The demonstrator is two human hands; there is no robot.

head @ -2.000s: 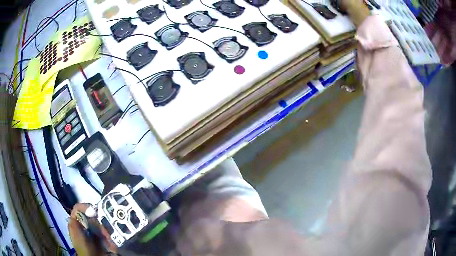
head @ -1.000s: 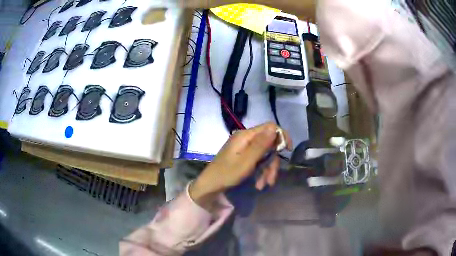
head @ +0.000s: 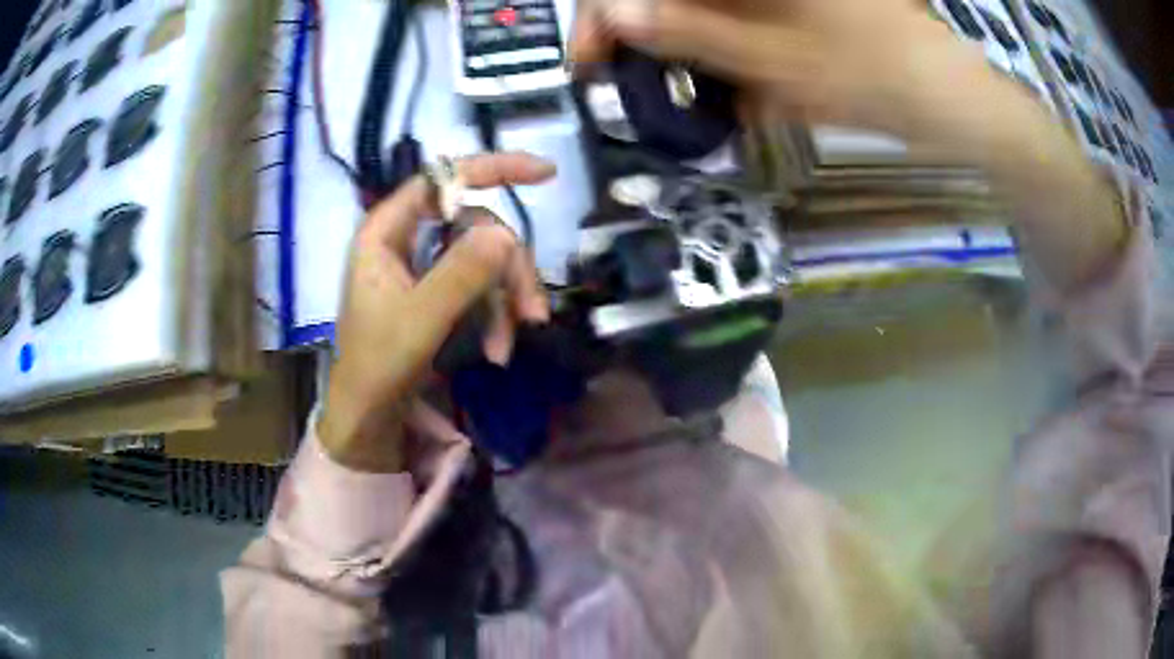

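My left hand (head: 419, 290) is left of the fixture, with a small white test lead connector (head: 448, 191) between thumb and fingers. My right hand (head: 773, 58), blurred, comes in from the upper right. Its fingers are on a black round fan unit (head: 676, 113), held above and behind the fixture. The silver openwork test fixture (head: 727, 245) sits on its black body, with a green strip at its front; no black unit shows on it. The fixture arm is partly hidden by the fan unit.
The handheld meter (head: 511, 49) is cut off at the top, with black cables beside it. A stacked foam tray (head: 129, 315) with black units stands at left, with a blue dot. More trays and cardboard layers (head: 863, 193) are at right, partly behind my right arm.
The view has swung, shifting the fixture and meter left. My right hand has come over the fixture area with a black fan unit. My left hand still has the white connector.
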